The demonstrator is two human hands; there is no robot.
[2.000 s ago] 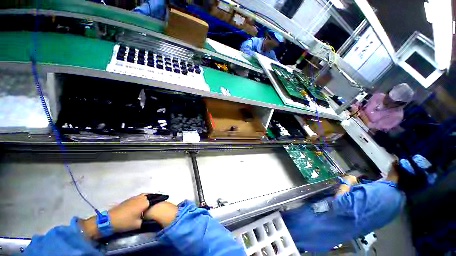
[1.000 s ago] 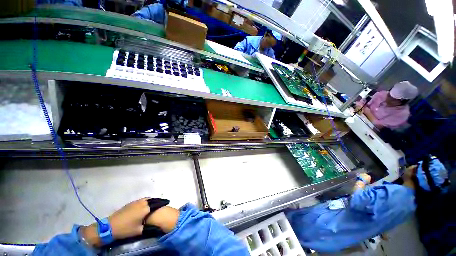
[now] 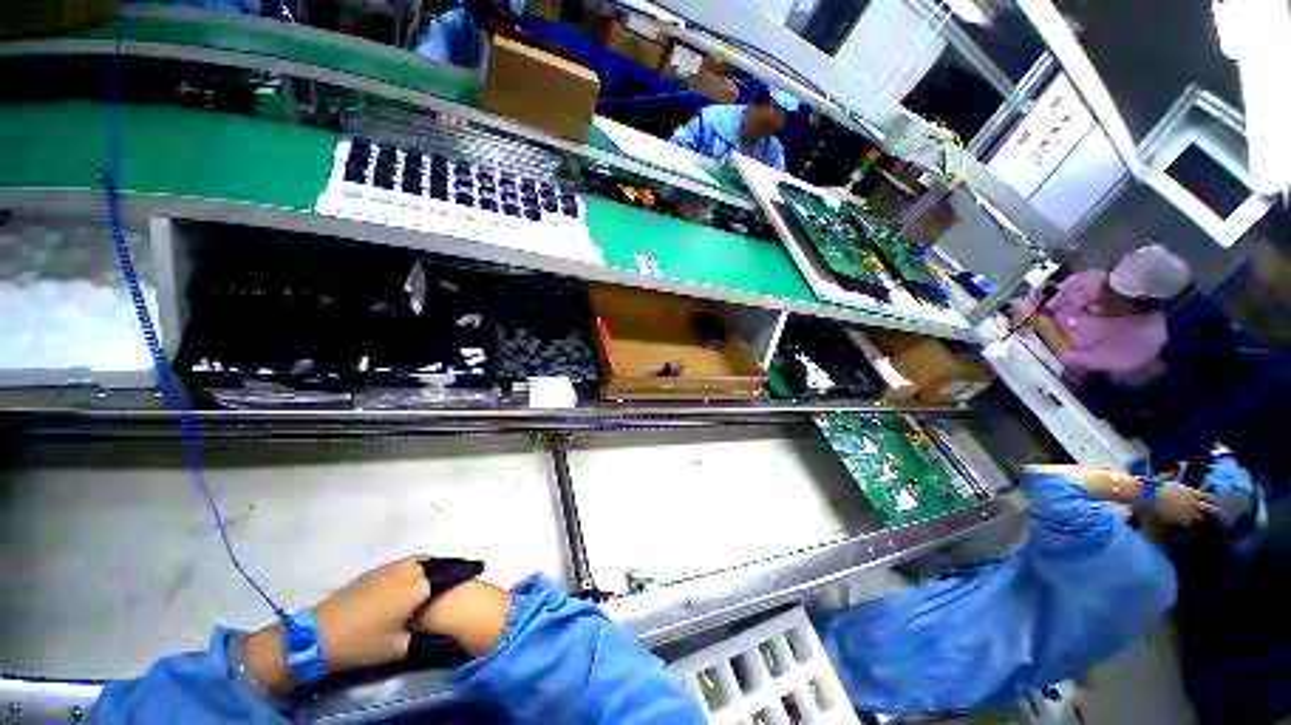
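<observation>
My left hand (image 3: 361, 616), with a blue wrist strap and coiled cord, lies over my right hand (image 3: 467, 619) at the lower left, by the metal rail. Black finger coverings show where they overlap. The fingers of my right hand are mostly hidden, so I cannot tell whether either hand holds something. A white compartment tray (image 3: 725, 656) with small parts stands at the bottom, right of my right sleeve. A green circuit board (image 3: 906, 475) lies on the track ahead to the right.
The metal rail (image 3: 835, 561) crosses in front. Above the track are a black parts bin (image 3: 333, 319), an open cardboard box (image 3: 666, 350) and a green shelf with a white tray of black cylinders (image 3: 453, 220). A person in blue (image 3: 1005, 609) stands close at right; others work farther back.
My hands stay together, almost unmoved. The blue-sleeved person at right has moved their hands away from the board's edge, up and right, close to their head.
</observation>
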